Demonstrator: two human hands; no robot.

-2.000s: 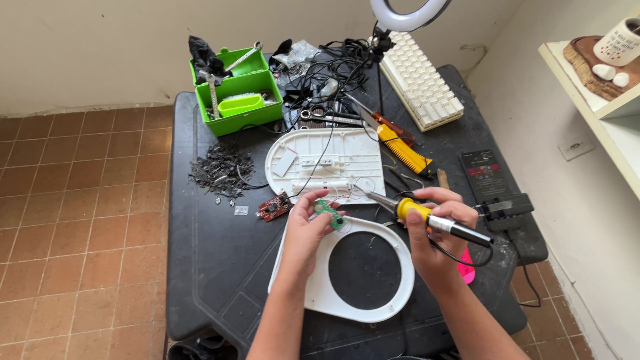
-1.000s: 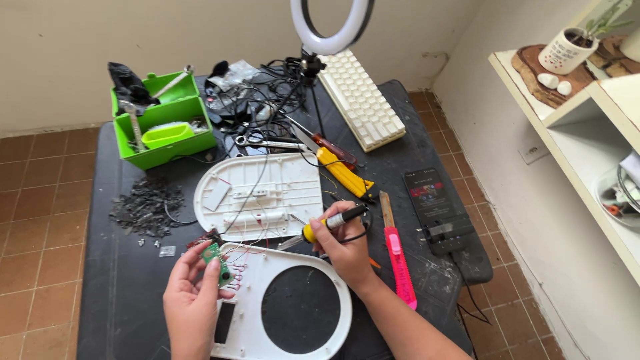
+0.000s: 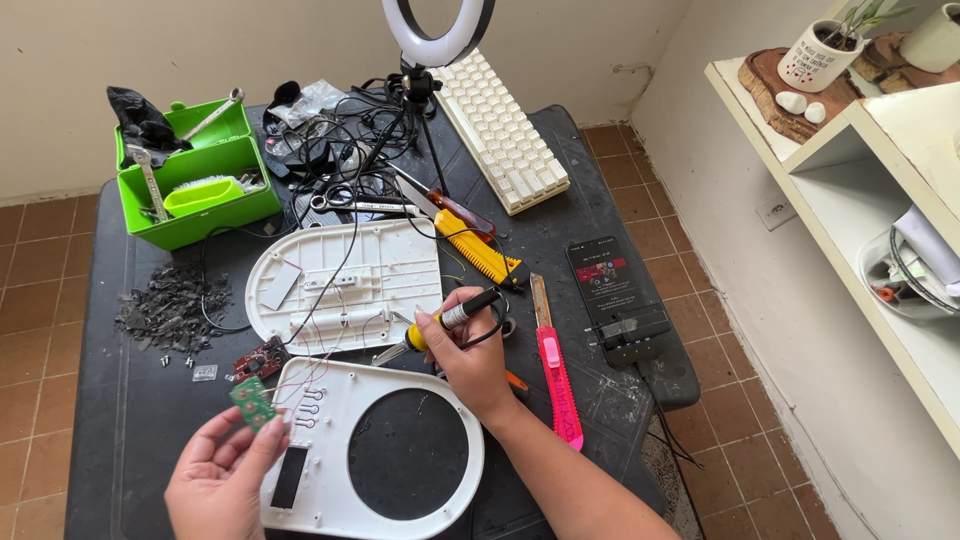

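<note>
Between the thumb and fingers of my left hand [image 3: 232, 465] is a small green circuit board [image 3: 255, 403] with thin wires. My right hand [image 3: 469, 360] grips a yellow and black soldering iron [image 3: 448, 321], its metal end pointing down-left over the upper edge of a white plastic cover [image 3: 476, 465] with a large round hole. Behind that cover lies a ribbed white plastic housing [image 3: 360, 259] with a white cylinder and wires. A reddish-brown circuit board [image 3: 260, 361] rests by its lower left corner, beyond the green board.
Left stand a green toolbox [image 3: 202, 225] and a heap of black fragments [image 3: 176, 307]. Behind are tangled cables [image 3: 360, 127], a ring light [image 3: 442, 45] and a white keyboard [image 3: 502, 135]. A yellow utility knife [image 3: 480, 251], pink utility knife [image 3: 559, 382] and phone [image 3: 611, 277] lie right.
The green board, held over the white cover two seconds ago, is now left of it in my left hand. The soldering iron stays in my right hand. The view has shifted.
</note>
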